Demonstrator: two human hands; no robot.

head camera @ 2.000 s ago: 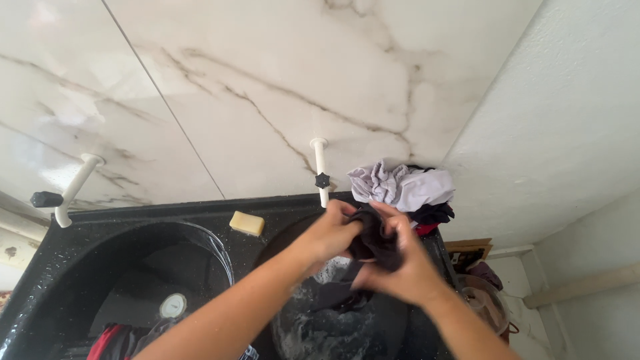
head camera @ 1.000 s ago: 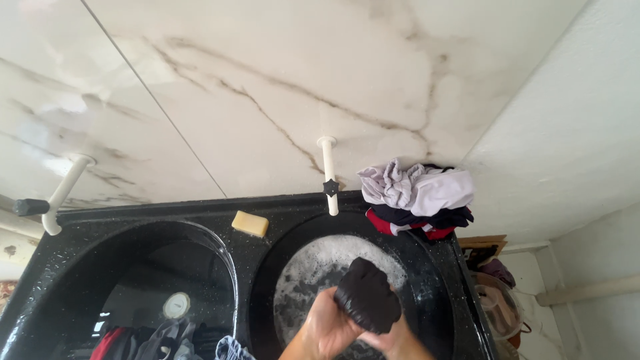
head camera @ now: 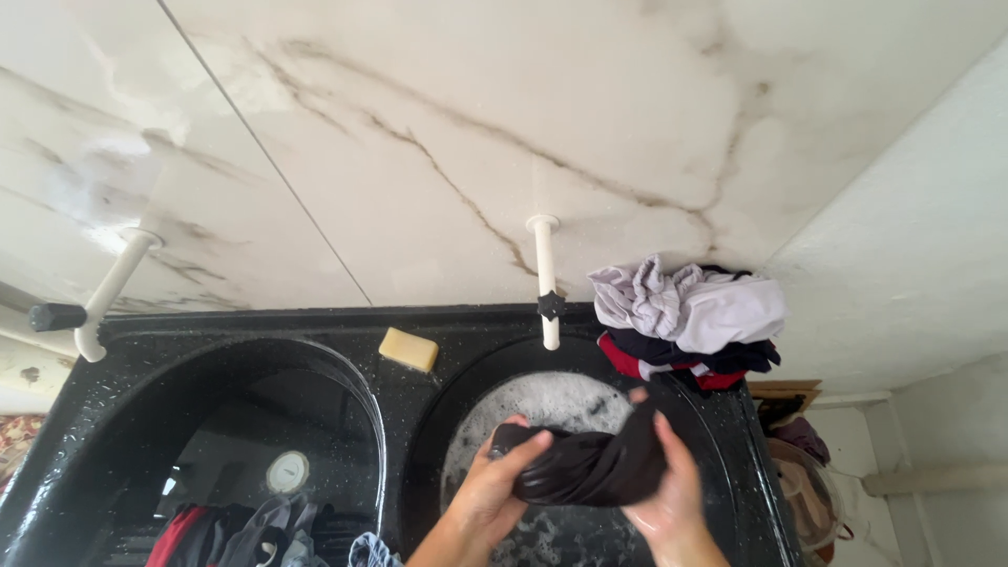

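A wet, dark cloth garment [head camera: 594, 465] is twisted between my two hands above the right basin. My left hand [head camera: 500, 480] grips its left end, thumb on top. My right hand [head camera: 673, 488] holds the other end, with the fingers partly behind the cloth. Below them, sudsy water [head camera: 543, 398] fills part of the round black basin. A yellow soap bar [head camera: 409, 350] lies on the rim between the two basins. Behind the right basin, a white tap [head camera: 547, 276] with a black knob sticks out from the wall.
Crumpled white clothes [head camera: 693, 303] lie on dark and red ones at the back right corner. The left basin holds a pale round drain piece [head camera: 287, 472] and wet clothes [head camera: 236, 539] at its front. Another white tap [head camera: 118, 287] stands above it. A clear plastic container [head camera: 803, 492] is beyond the right edge.
The dark garment was bunched in my hands one second ago and is now stretched sideways and twisted between them. My hands have moved apart.
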